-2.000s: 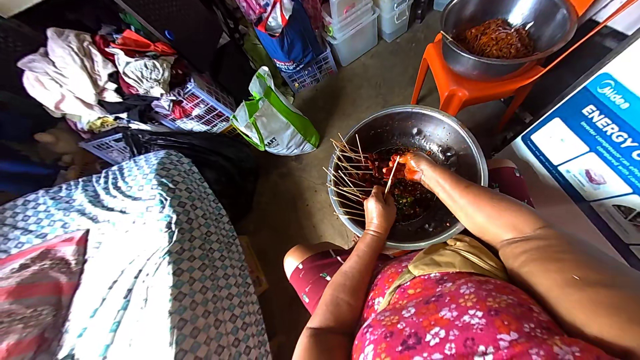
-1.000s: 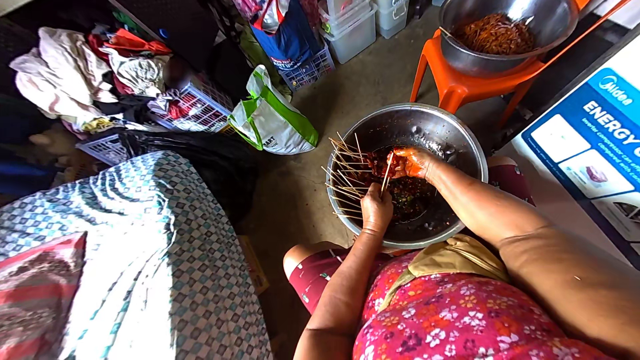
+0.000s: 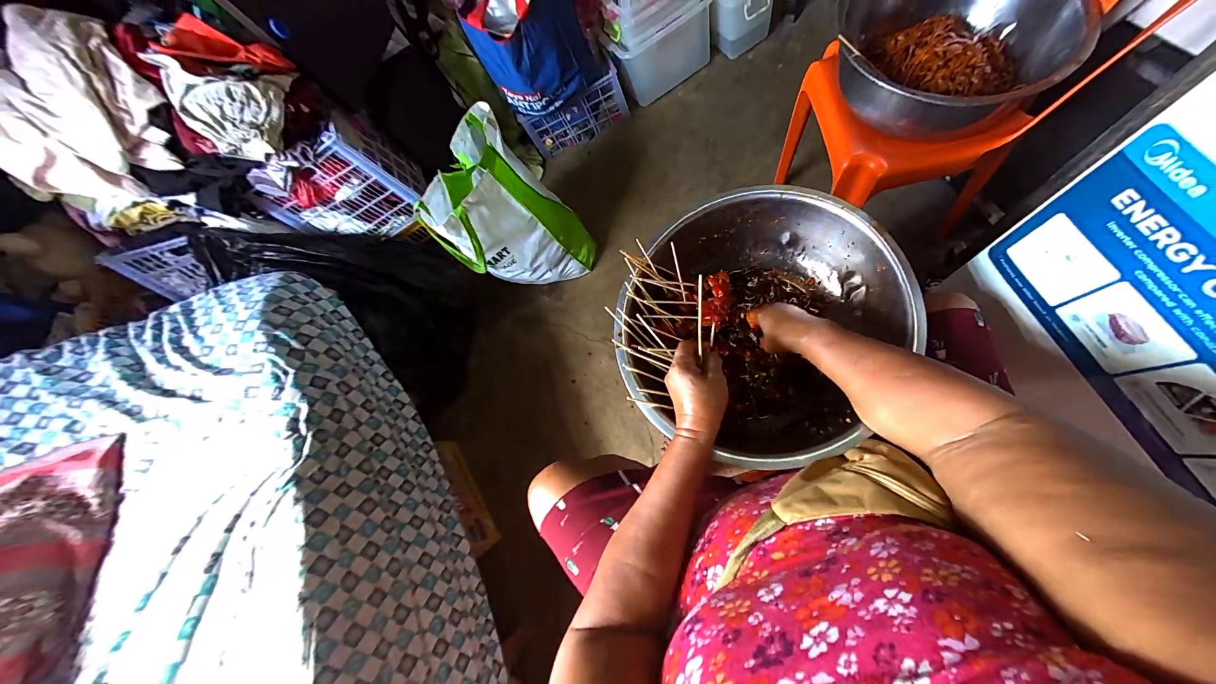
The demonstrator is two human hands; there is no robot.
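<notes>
A wide metal basin (image 3: 879,249) between my knees holds dark, wet marinade with pieces of red-coated food, probably meat. Several skewers (image 3: 655,302) lie along its left side, their bare sticks poking over the rim. My left hand (image 3: 698,382), at the basin's lower left, grips a thin wooden skewer (image 3: 700,313) that stands out past my fingers, close to red pieces (image 3: 719,290). To its right, my right hand (image 3: 781,326) reaches down into the dark food; its fingers are mostly sunk and hidden, so what they hold does not show.
Beyond the basin, an orange plastic chair (image 3: 860,157) bears a second metal bowl (image 3: 1064,47) of shredded orange-brown food. A printed carton (image 3: 1092,275) stands at right. At left are a bed with a checked sheet (image 3: 380,532), a green-and-white bag (image 3: 532,214) and crates of clothes (image 3: 356,180).
My right hand has moved away from the red pieces beside the left hand's skewer and down into the dark food. My left hand stays at the basin's lower left with a skewer.
</notes>
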